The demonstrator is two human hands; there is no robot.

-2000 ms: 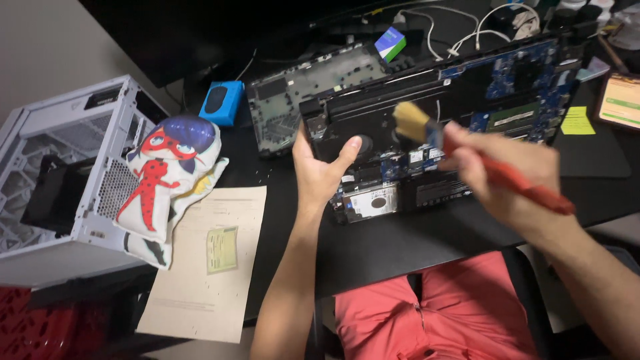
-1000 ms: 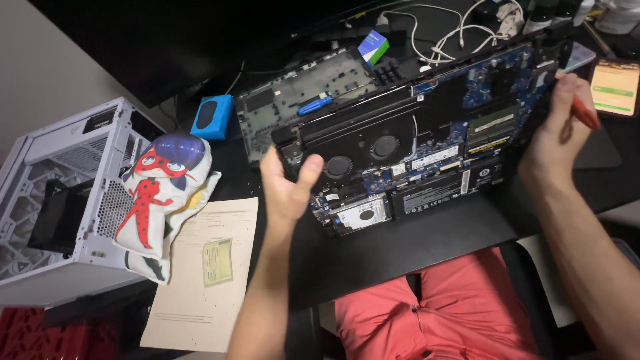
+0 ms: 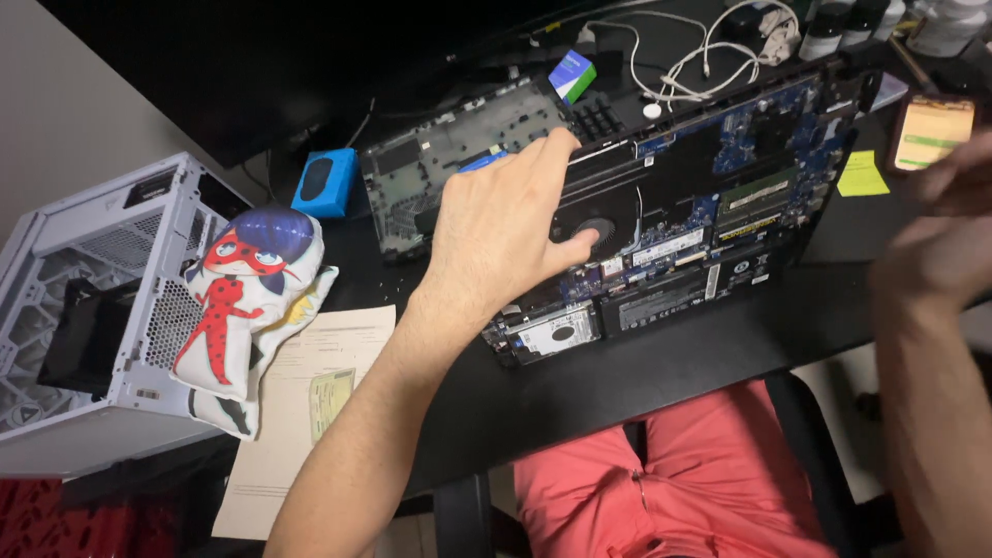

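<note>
An opened laptop base point(image 3: 666, 310) stands tilted on its long edge on the black desk, its blue circuit board, fans, battery and hard drive point(image 3: 554, 333) exposed. My left hand point(image 3: 511, 217) grips its upper edge, the thumb over a fan and the fingers behind. At the right edge of the view my right hand point(image 3: 945, 225) is blurred, off the laptop and near a phone point(image 3: 934, 132); whether it holds anything cannot be told. Behind the laptop lies its removed bottom cover point(image 3: 403, 170), with a blue-handled tool point(image 3: 482, 160) on it, partly hidden by my left hand.
A white computer case point(image 3: 155, 310) and a printed plush doll point(image 3: 248, 287) are at the left, beside papers point(image 3: 271, 465). A blue box point(image 3: 325, 184), a small blue-green box point(image 3: 572, 76), white cables point(image 3: 682, 85), a yellow sticky note point(image 3: 862, 174) and bottles point(image 3: 825, 31) surround the laptop.
My left hand has moved from the laptop's left side to its upper edge. My right hand has let go of the laptop's right side. The brush with the red handle, seen earlier, is not visible.
</note>
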